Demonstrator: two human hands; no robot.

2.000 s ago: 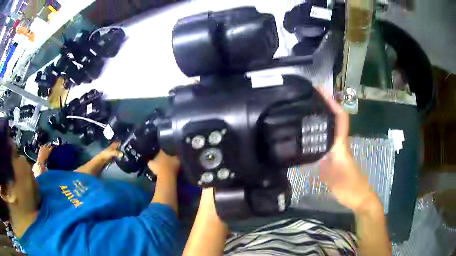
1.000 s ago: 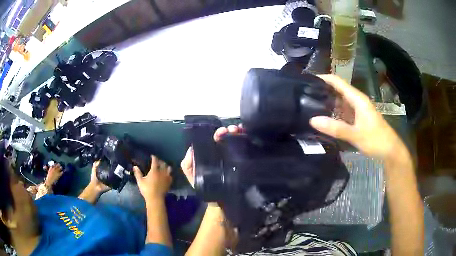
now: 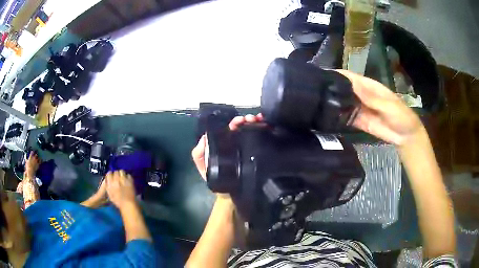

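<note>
A glossy black multi-head security camera (image 3: pixel 294 167) is held up in front of my chest, with a white barcode label on its body and small round lights on its lower faces. My left hand (image 3: pixel 202 157) holds the body from the left side, its fingertips showing over the top edge; part of it is hidden behind the camera. My right hand (image 3: pixel 375 107) is on the upper black cylindrical head (image 3: pixel 310 94) at its right end. A clear ribbed air column bag (image 3: pixel 381 183) lies flat on the green bench behind the camera.
A neighbouring worker in blue (image 3: pixel 79 230) sits at the left with a purple cloth (image 3: pixel 131 166) over a black camera. More black cameras stand along the left side of the bench (image 3: pixel 181 136). Another labelled camera (image 3: pixel 307 26) is at the back, beside an upright post (image 3: pixel 359 34).
Since two seconds ago the camera has been turned and my right hand has moved to its upper head. In the last second it moved slightly. The neighbour now has a purple cloth.
</note>
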